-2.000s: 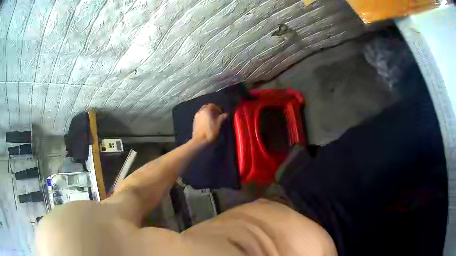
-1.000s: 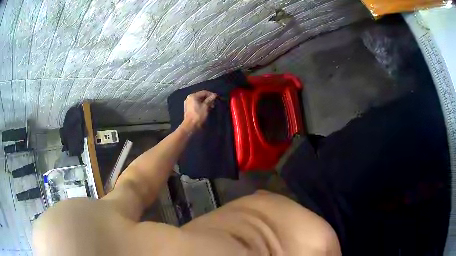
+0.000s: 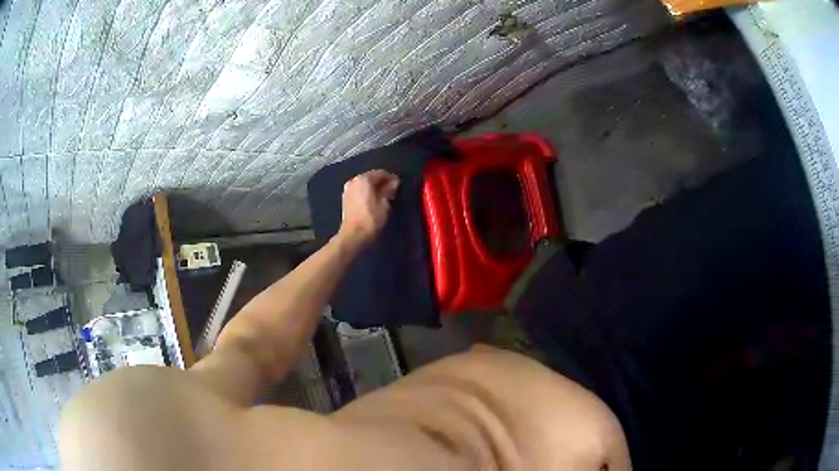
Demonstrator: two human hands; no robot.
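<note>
Dark navy cut pieces lie as a flat, layered stack against the left side of a red plastic stool. My left hand is over the upper part of the stack, with its fingers curled and thumb close to the fingertips. The image is too blurred to tell whether a fabric edge is pinched between them. My right hand is not in view.
A white table edge with a marked strip curves along the right. A wooden-edged shelf stands at left, near a pale power outlet-like box and a white strip. A quilted-look wall runs behind.
Over the two seconds, the view has shifted, so the stool and stack sit slightly higher. My left hand stays over the stack, its fingers slightly changed in pose. The fabric looks much the same.
</note>
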